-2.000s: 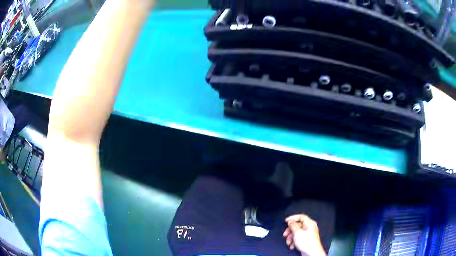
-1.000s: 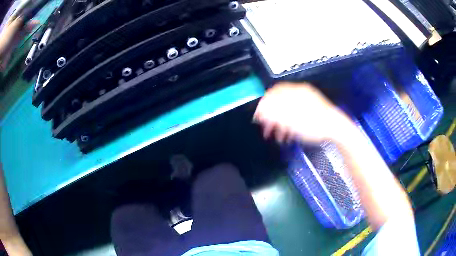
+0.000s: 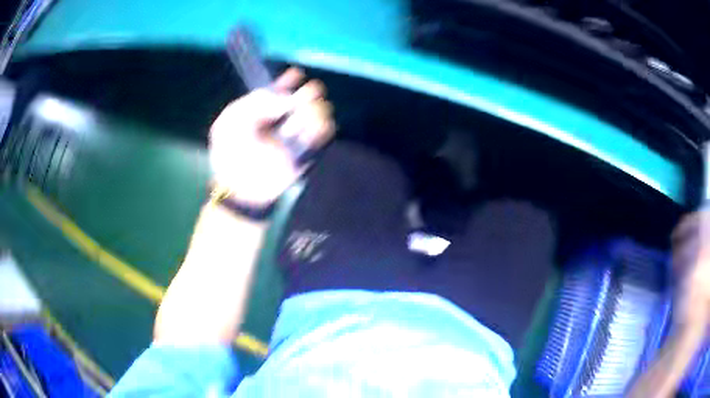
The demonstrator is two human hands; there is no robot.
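Observation:
My left hand [image 3: 268, 144], with a watch or band at the wrist, is raised in front of the bench edge, left of my lap. It is closed around a dark slim handle [image 3: 249, 58] whose end points up and left over the turquoise bench. My right hand [image 3: 693, 241] is at the far right edge, blurred and cut off. A thin pale strip stands just above it, and I cannot tell whether it is held.
The turquoise bench [image 3: 467, 85] curves across the top. Black slotted trays [image 3: 576, 54] are at the upper right. A blue crate [image 3: 607, 319] with silver rods is at the lower right. A small white piece [image 3: 429, 244] lies at my lap. Green floor with a yellow line is at left.
The view has swung left and down. My left hand has come into full view with the dark handle. My right hand has moved to the right edge. The trays have mostly left the view.

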